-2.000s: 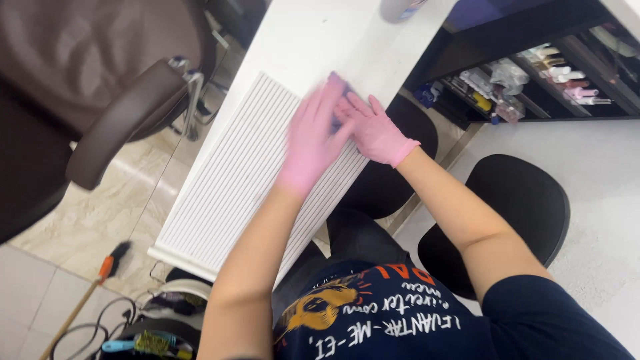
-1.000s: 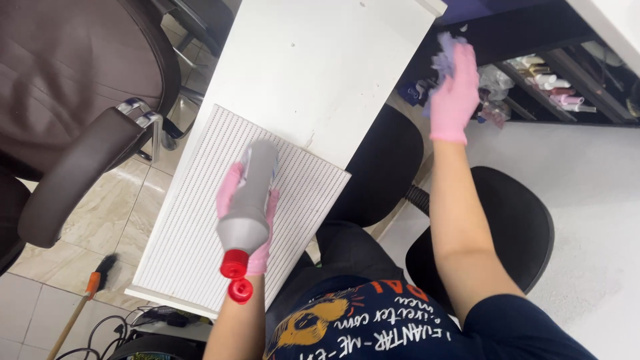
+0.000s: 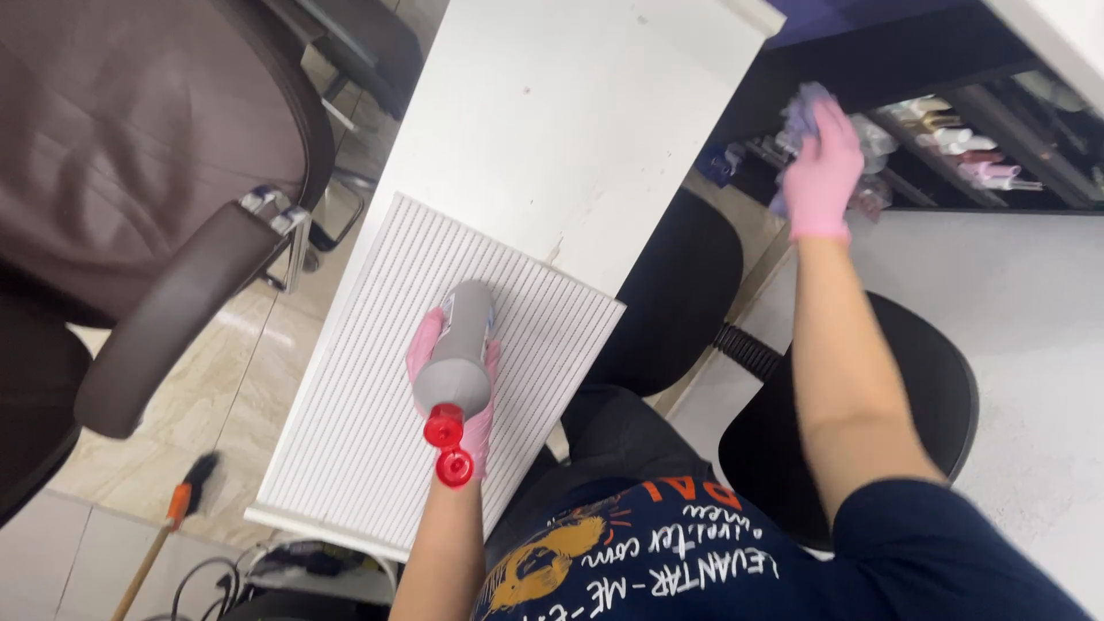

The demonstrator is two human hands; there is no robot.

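Observation:
My left hand (image 3: 424,352), in a pink glove, grips a grey plastic bottle (image 3: 467,345) above the ribbed white panel (image 3: 362,405) on a narrow white table (image 3: 561,112). The bottle's red flip-top cap (image 3: 445,426) hangs open and points toward my body. Out past the table's right edge, my right hand (image 3: 824,177), also gloved in pink, holds a crumpled purple-grey cloth (image 3: 804,112). Small dark specks and a faint smear mark the white tabletop.
A brown padded chair (image 3: 155,129) with an armrest (image 3: 181,319) stands left of the table. Black stool seats (image 3: 888,405) are at the right, below a dark shelf unit (image 3: 957,78) holding bottles. A broom (image 3: 179,504) and cables (image 3: 207,578) lie at the lower left.
Two seconds ago both hands were together over the table; by one second ago my left hand held the bottle and my right hand was out to the right with the cloth. Both remain so.

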